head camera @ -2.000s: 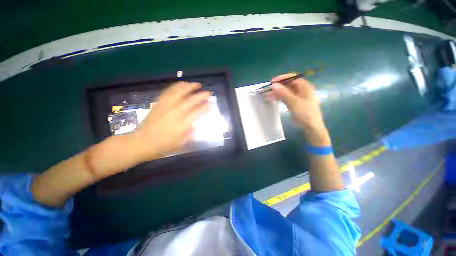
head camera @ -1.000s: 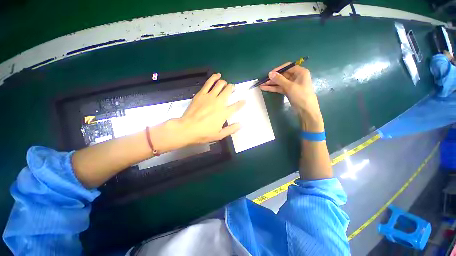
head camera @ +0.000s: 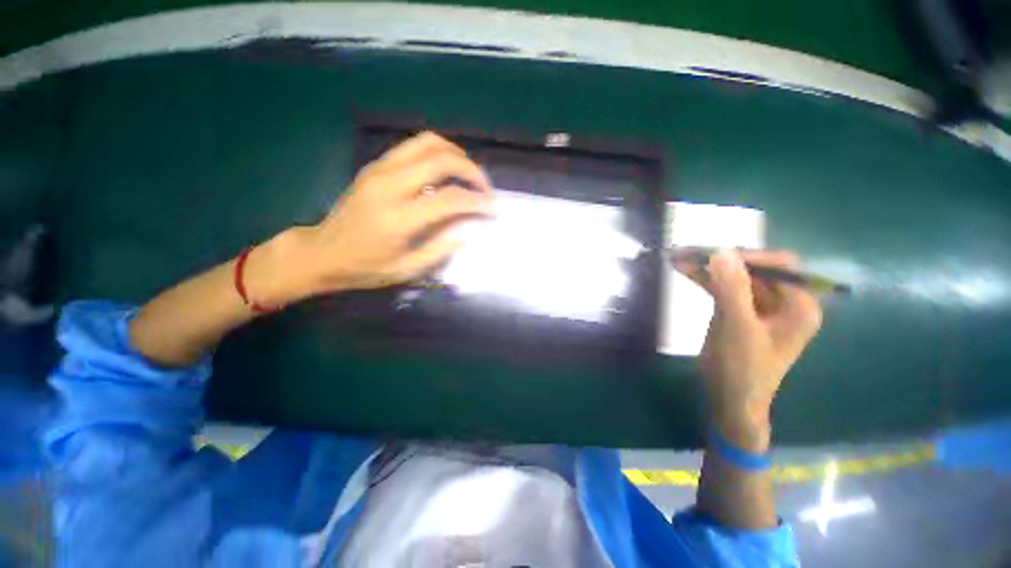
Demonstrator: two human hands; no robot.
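The open tablet unit point(head camera: 554, 261) lies in a black tray point(head camera: 499, 346) with a bright, glaring centre. My left hand point(head camera: 405, 211) is over the tray's left part, fingers curled; whether it holds anything small cannot be told. My right hand point(head camera: 759, 322) holds thin dark tweezers point(head camera: 793, 273), their tip near the tray's right edge. A white sheet point(head camera: 715, 225) lies against the tray's right side, partly hidden by my right hand. The image is blurred.
A worn white rail point(head camera: 532, 28) curves along the far side of the green bench mat point(head camera: 200, 133). A dark object is at the top right. Grey floor with a yellow line shows below the bench edge.
The view has turned, so the tray appears further right. My left hand has moved from the sheet's edge to the tray's left part. The tweezers have moved to the tray's right edge.
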